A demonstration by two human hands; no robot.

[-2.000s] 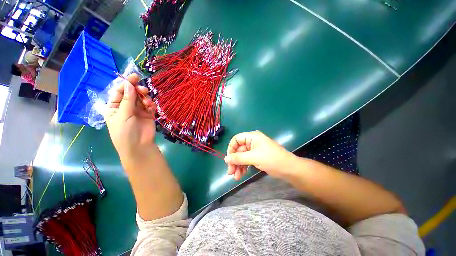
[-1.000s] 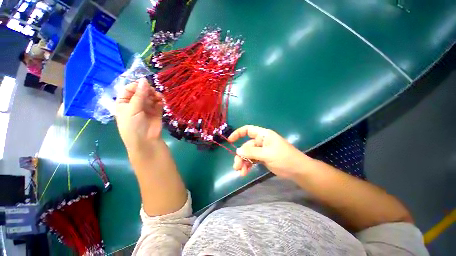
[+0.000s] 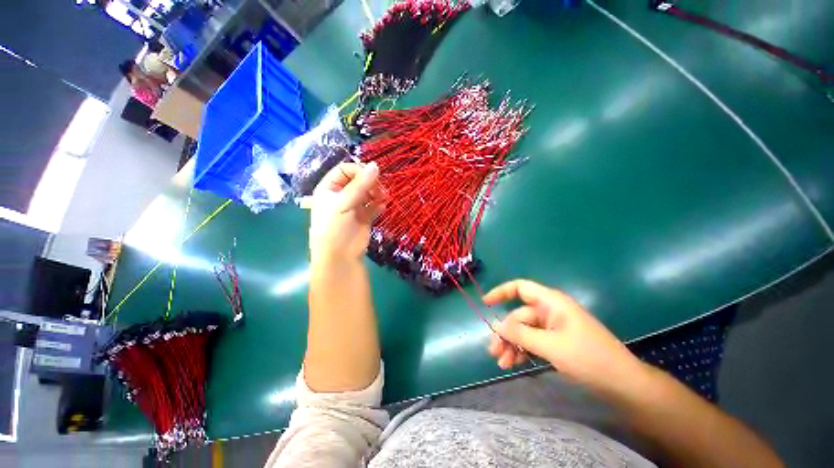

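Note:
A large fan of red wire harnesses [image 3: 434,174] lies on the green table, with pale wire tips at its top and black housings [image 3: 425,272] along its lower edge. My right hand [image 3: 539,327], below it, pinches thin red wires [image 3: 475,300] that run up towards the housings. My left hand [image 3: 346,206] is raised at the pile's left side with its fingers bent together. Whether it grips a wire is too small to tell.
Clear bags [image 3: 315,151], one with dark contents, lie beside a blue bin [image 3: 251,123]. A black bundle [image 3: 402,46] is behind the pile. A harness bundle [image 3: 169,370] and a set-apart harness [image 3: 232,288] lie left. A person [image 3: 146,84] sits far left.
The view has shifted, so the table things sit further right. The red wires earlier stretched between both hands; now they run from my right hand to the pile's lower edge.

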